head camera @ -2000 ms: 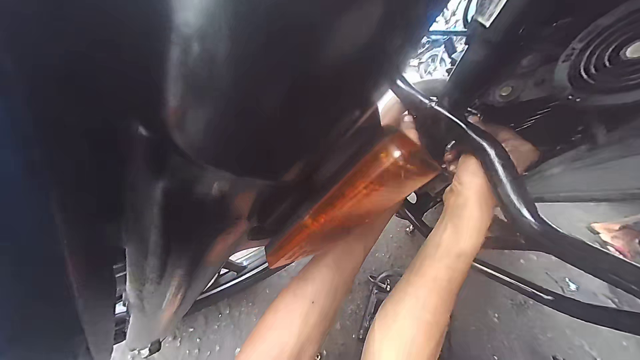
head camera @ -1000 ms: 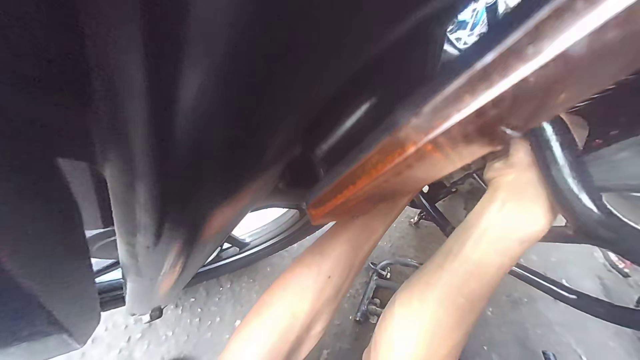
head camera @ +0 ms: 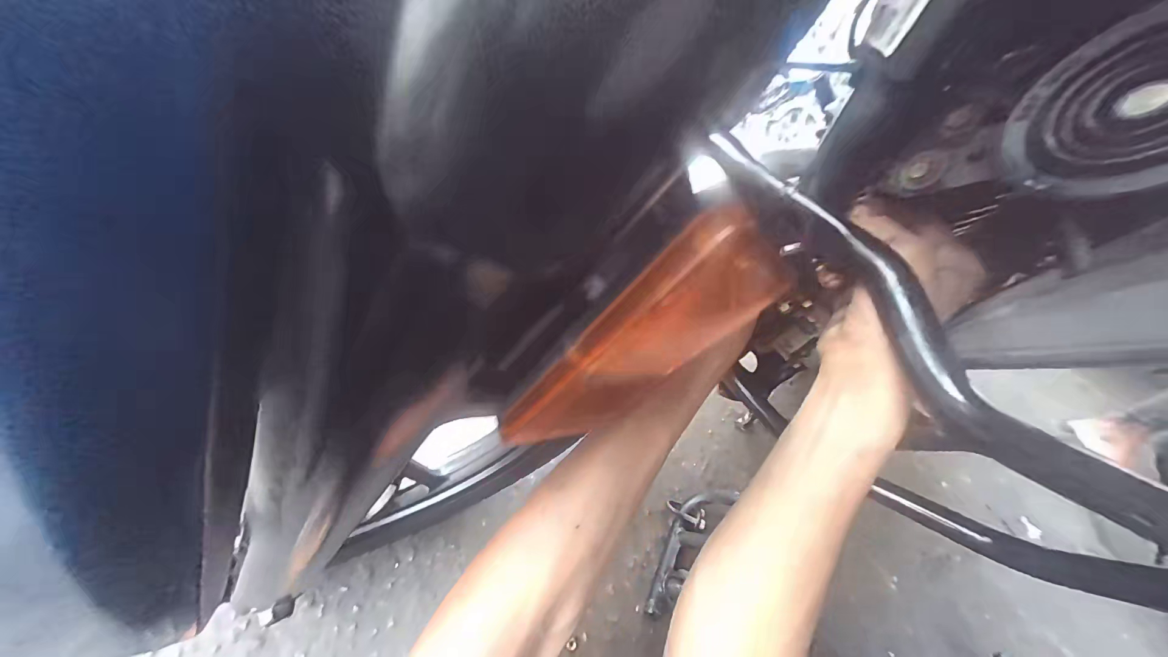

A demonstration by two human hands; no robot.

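Both my forearms reach up from the lower middle into the side of a motorcycle. My right hand is at metal parts behind a bent black tube; the tube crosses in front of it and hides some fingers. Whether it holds anything does not show. My left hand is hidden behind an orange lens and the dark bodywork; only its forearm shows below the lens. Small metal fittings lie between the lens and my right hand.
Dark body panels fill the upper left, with a wheel below them. A ribbed round cover is at the upper right. A lower black tube runs to the right. A dark metal part lies on the grey ground.
The view has shifted since one second ago, bringing the round cover back into sight. Both arms still reach into the same area beside the bent tube.
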